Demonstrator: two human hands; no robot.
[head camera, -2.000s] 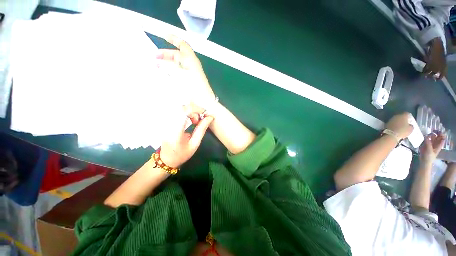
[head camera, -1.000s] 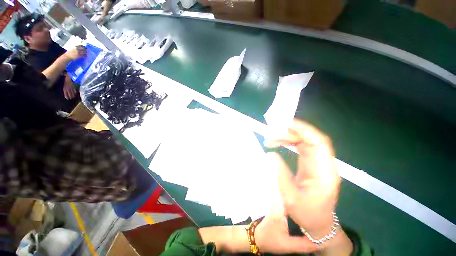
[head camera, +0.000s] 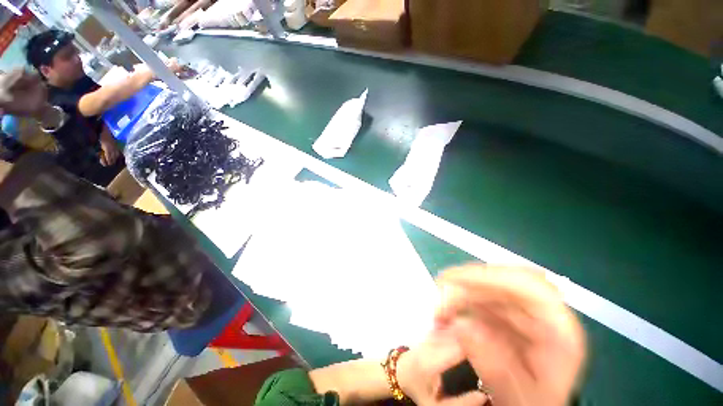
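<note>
A large fanned stack of thin white sheets (head camera: 341, 273) lies bright and overexposed in front of me. My left hand (head camera: 432, 366), with a gold beaded bracelet, is low at the stack's right edge. My right hand (head camera: 519, 333) is large and blurred just right of it, its fingers curved toward the left hand. The hands overlap, and I cannot tell whether anything is between the fingers. One white wrapped unit (head camera: 422, 165) lies on the green belt (head camera: 547, 190) beyond the white strip (head camera: 491, 258). Another wrapped unit (head camera: 341, 127) lies to its left.
A tangled black heap (head camera: 198, 162) in clear plastic lies left of the stack. A person in plaid (head camera: 103, 254) sits at the left, with another in dark clothes beyond near a blue bin (head camera: 133, 111). Cardboard boxes (head camera: 472, 30) stand at the back. A red stool (head camera: 246, 333) is below left.
My right hand has let go of the right wrapped unit and drawn back toward me, down and right. The unit now lies on the belt. The plaid person's raised hand has come into view.
</note>
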